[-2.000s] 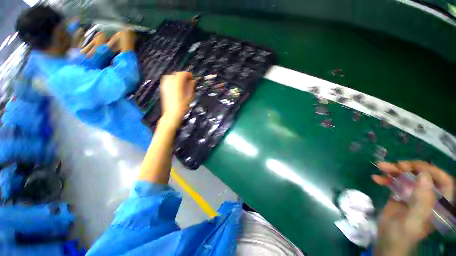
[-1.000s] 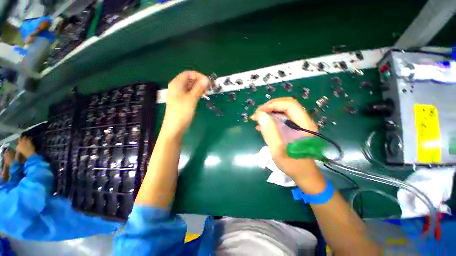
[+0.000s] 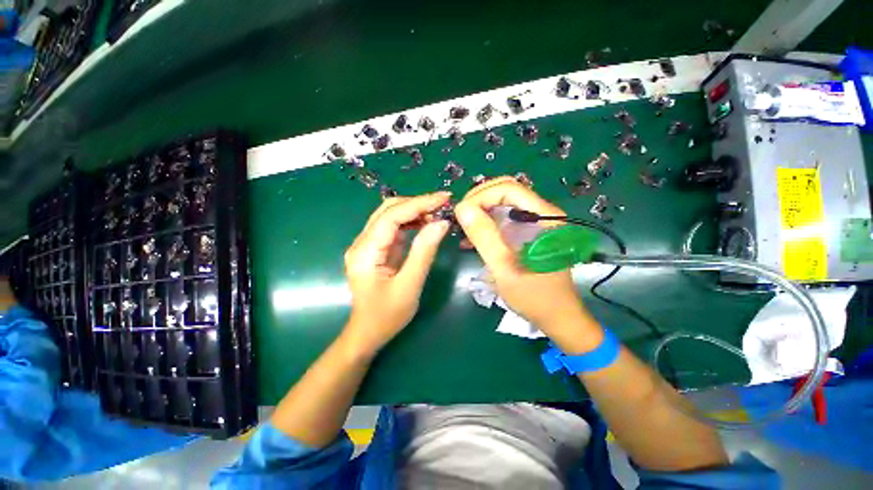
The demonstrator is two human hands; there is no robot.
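My left hand (image 3: 383, 273) is at the centre, thumb and fingertips pinching a small dark component (image 3: 446, 215). My right hand (image 3: 522, 273) is just to its right, holding the dispensing syringe (image 3: 517, 230) like a pen, its front end at the left fingertips. The tip itself is hidden by the fingers. The green adapter cap (image 3: 562, 248) shows at the syringe's back end, with the clear air hose (image 3: 727, 265) looping right. A thin black cable (image 3: 584, 222) runs along the syringe. Many small components (image 3: 485, 114) lie beyond the hands.
The black blister tray (image 3: 241, 287) is at left, beside a coworker's blue sleeve (image 3: 48, 383). The long white strip (image 3: 297, 153) crosses the green mat. The grey controller box (image 3: 766, 182) stands right, a tube on it. White paper (image 3: 522, 323) lies under my right hand, more by the box (image 3: 799, 330).
My left hand has moved down and right from the white strip to meet my right hand at the syringe's front end. The camera view has shifted, so the tray and box appear further left.
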